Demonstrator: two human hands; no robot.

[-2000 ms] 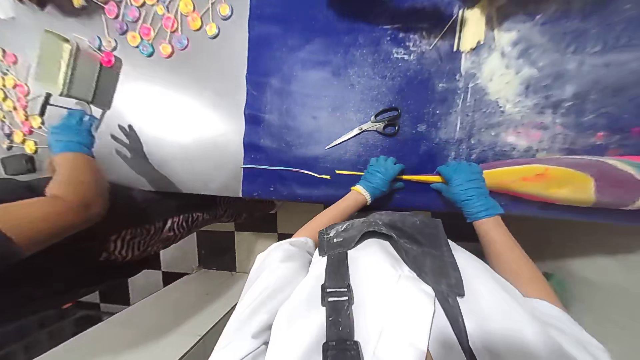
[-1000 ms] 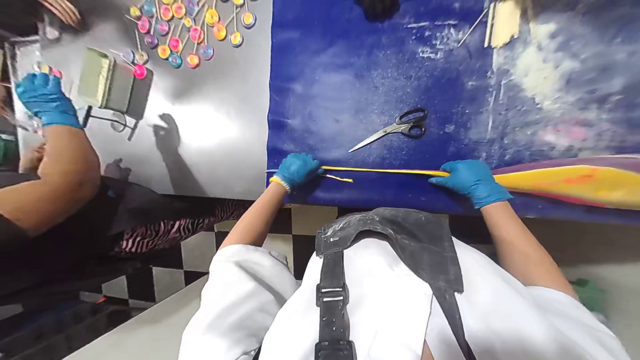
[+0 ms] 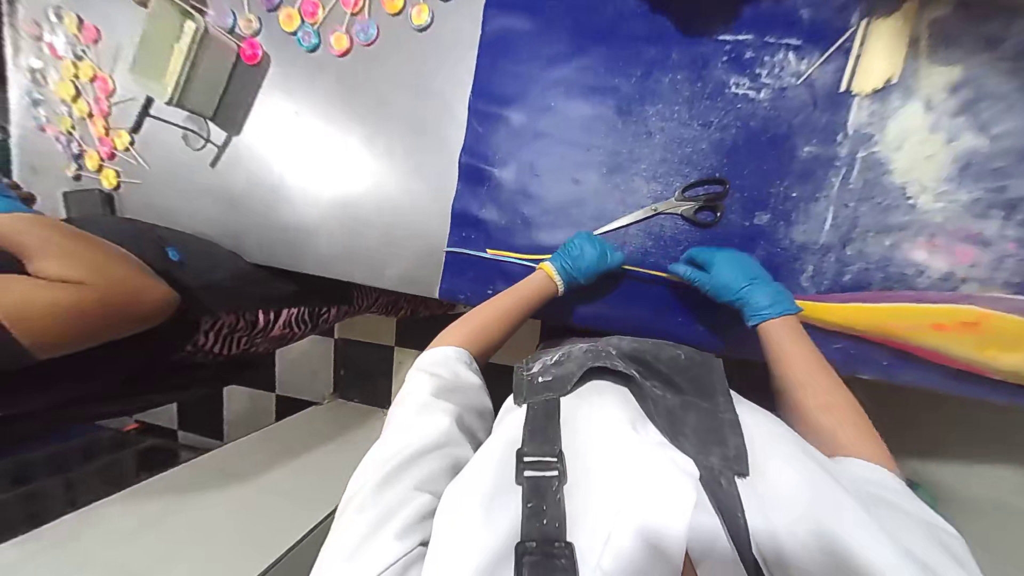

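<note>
A thin yellow candy strand [image 3: 650, 273] runs along the near edge of the blue mat, between my two blue-gloved hands. My left hand [image 3: 586, 258] is closed on it, and its yellow end sticks out to the left beside a thin light-blue strand [image 3: 492, 254]. At the strand's right part is my right hand [image 3: 732, 280], its fingers bent over it. Right of that hand, the thick tapered roll of yellow, purple and red candy [image 3: 920, 326] lies on the mat. Black-handled scissors [image 3: 668, 210] rest just beyond my hands, blades toward the lower left.
Many round lollipops [image 3: 340, 42] lie on the grey metal table [image 3: 384, 144] at the left. A grey-green block-shaped device [image 3: 178, 60] stands among them. A co-worker's bare arm [image 3: 80, 280] reaches in at the left edge. Pale yellow pieces [image 3: 880, 52] lie at the mat's far right.
My left hand was farther from my right one a second ago; now they are close together. The co-worker's gloved hand has moved toward the left edge of view.
</note>
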